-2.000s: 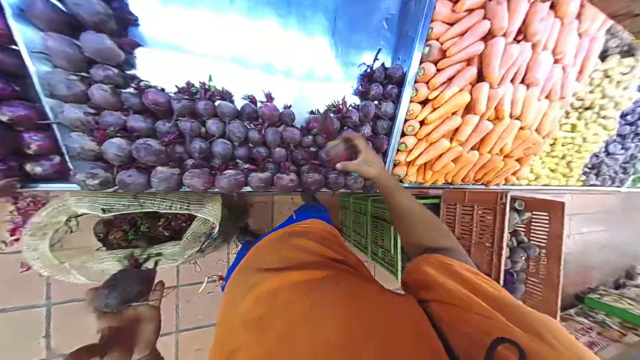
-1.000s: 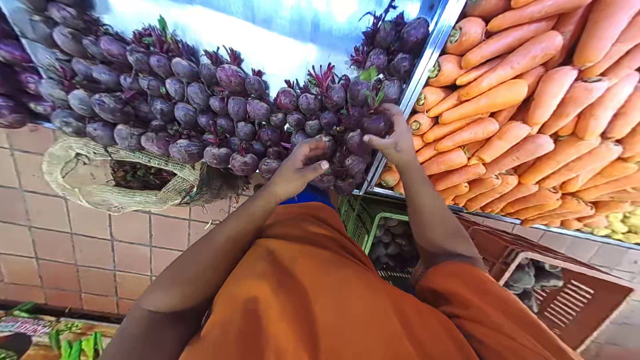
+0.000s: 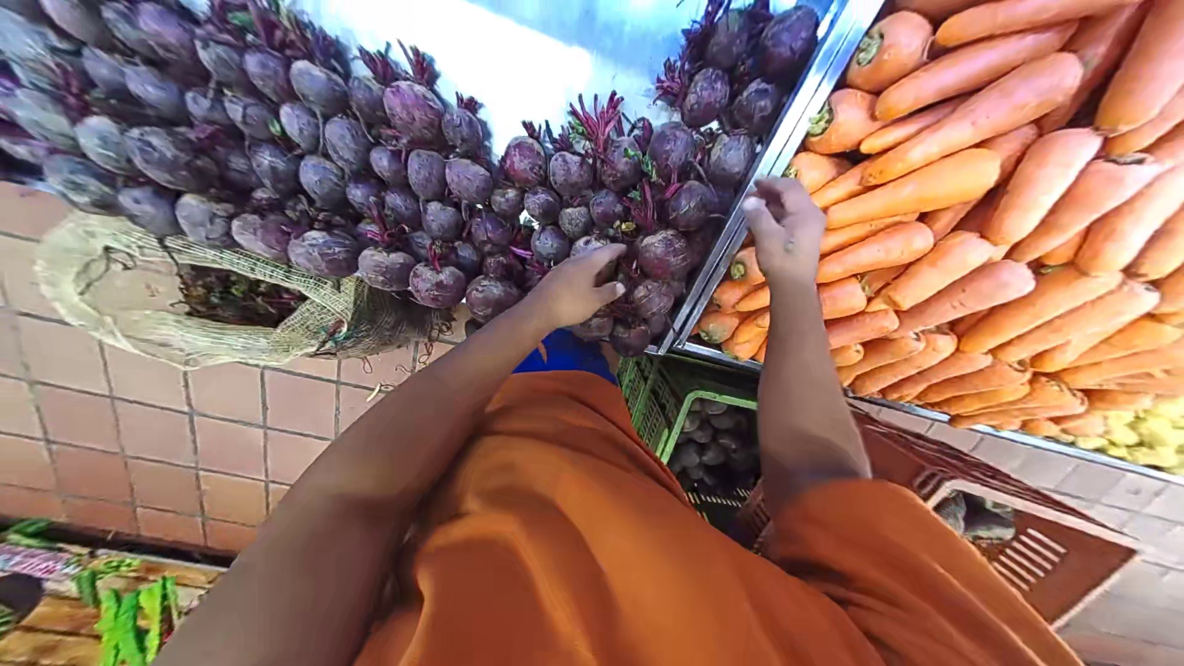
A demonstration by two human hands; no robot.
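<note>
Beets [image 3: 439, 222] with trimmed purple stems are stacked in rows on a shiny metal display tray [image 3: 546, 65]. At the lower right of the pile my left hand [image 3: 580, 285] rests on or just over the beets, fingers apart, with nothing seen in it. Over the metal divider [image 3: 777, 157] between beets and carrots is my right hand [image 3: 786, 227], its fingers partly curled and no beet visible in it. A taller cluster of beets [image 3: 731, 83] stands against the divider, just left of that hand.
Carrots [image 3: 953, 268] fill the section right of the divider, with pale yellow produce [image 3: 1147, 433] beyond. An open mesh sack [image 3: 139, 333] with dark trimmings hangs below the beets at left. A green crate [image 3: 680, 425] and a reddish-brown crate [image 3: 1045, 555] stand under the display.
My left hand, holding a beet over the floor two seconds ago, is now at the beet pile. My right hand has moved from the beets to the divider. The view has moved closer.
</note>
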